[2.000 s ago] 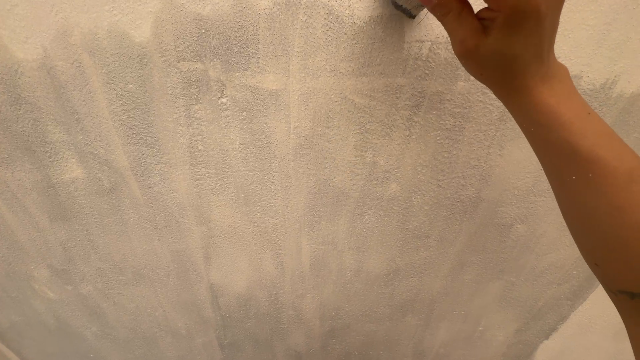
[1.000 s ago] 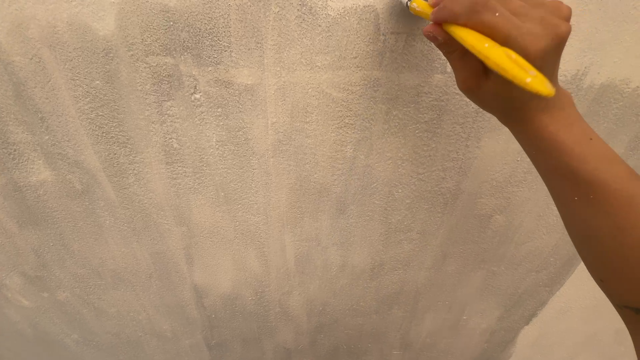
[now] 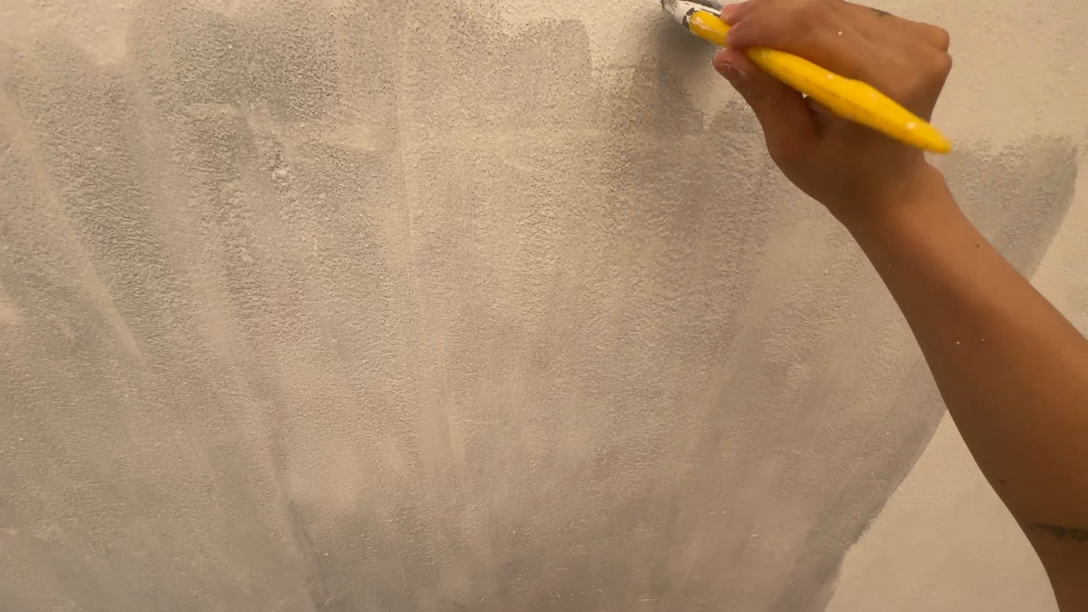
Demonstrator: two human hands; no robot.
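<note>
My right hand (image 3: 837, 93) is raised at the upper right, closed around the yellow handle of a paintbrush (image 3: 850, 92). The handle's tapered end points down to the right, and its white-smeared neck reaches the top edge of the view, where the bristles are mostly cut off. Behind the hand is a rough-textured wall (image 3: 510, 297) with grey, streaky paint fanning upward over a paler surface. Small light specks dot the handle and forearm. My left hand is out of view.
The grey paint ends in a slanting edge at the lower right, beside bare cream wall (image 3: 960, 527). More cream wall shows at the top right. A small raised lump (image 3: 279, 172) stands on the wall at the upper left.
Two seconds ago the hand was partly past the top edge and the yellow handle was hidden; now the hand is lower in view, with the handle showing, tilted down to the right.
</note>
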